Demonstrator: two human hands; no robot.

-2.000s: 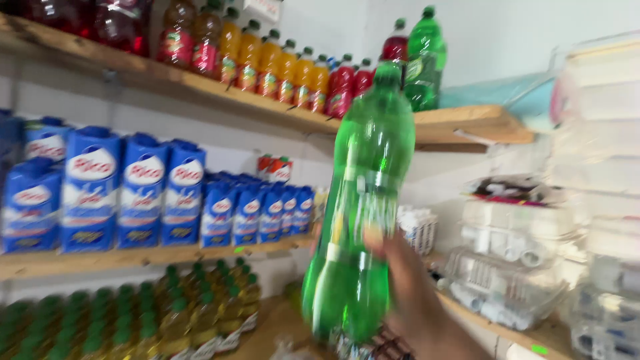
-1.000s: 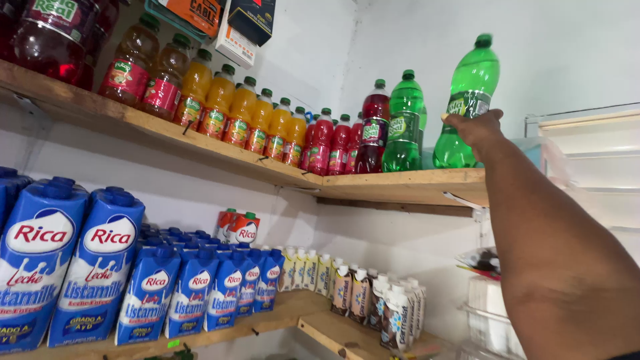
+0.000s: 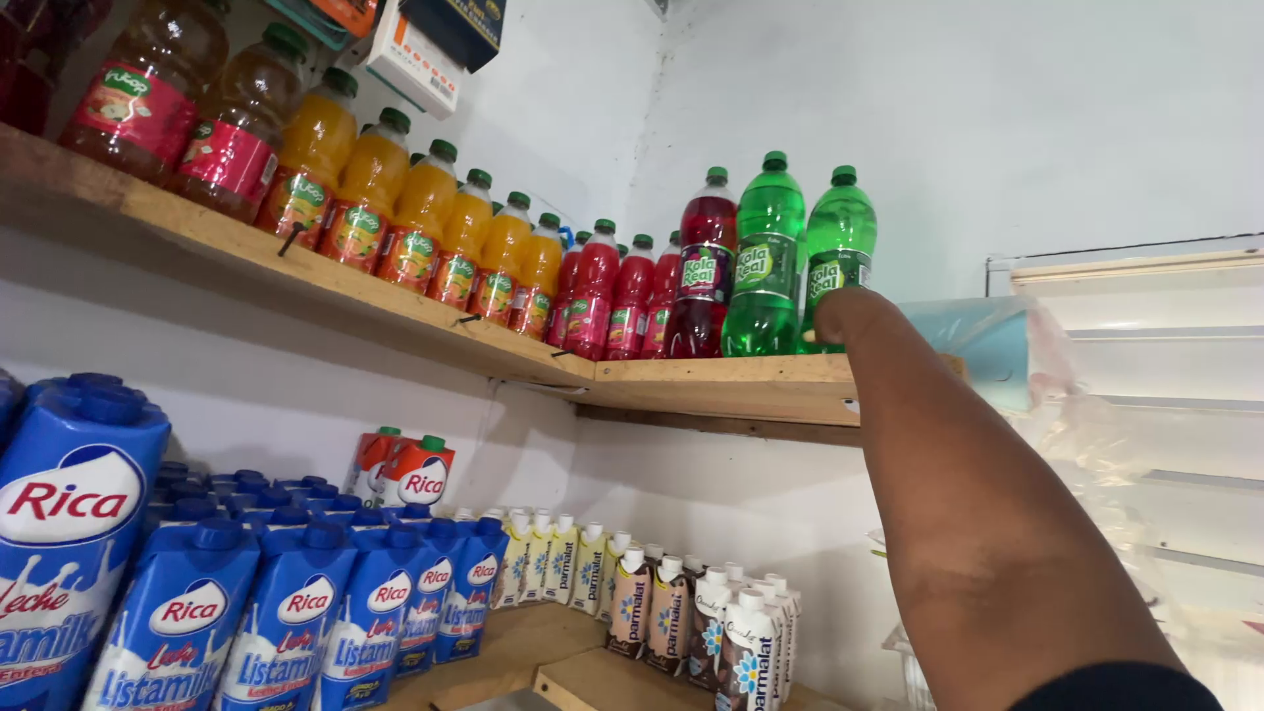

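My right hand (image 3: pixel 847 314) reaches up to the upper wooden shelf (image 3: pixel 726 375) and touches the lower part of a green soda bottle (image 3: pixel 842 222); its fingers are mostly hidden behind the wrist, so its grip cannot be made out. The bottle stands upright at the shelf's right part. Just left of it stands another green soda bottle (image 3: pixel 770 227), then a dark red soda bottle (image 3: pixel 707 267). My left hand is out of view.
Orange juice bottles (image 3: pixel 370 197) and red juice bottles (image 3: pixel 596 286) line the upper shelf. Blue milk cartons (image 3: pixel 188 612) and small Parmalat cartons (image 3: pixel 632 602) stand below. A light-blue roll in clear plastic (image 3: pixel 973 341) lies right of the hand, near a louvered window (image 3: pixel 1175 365).
The held green bottle went from in front of the shelves up to the upper shelf and now stands beside the other green bottle. My right hand has moved down to its lower part.
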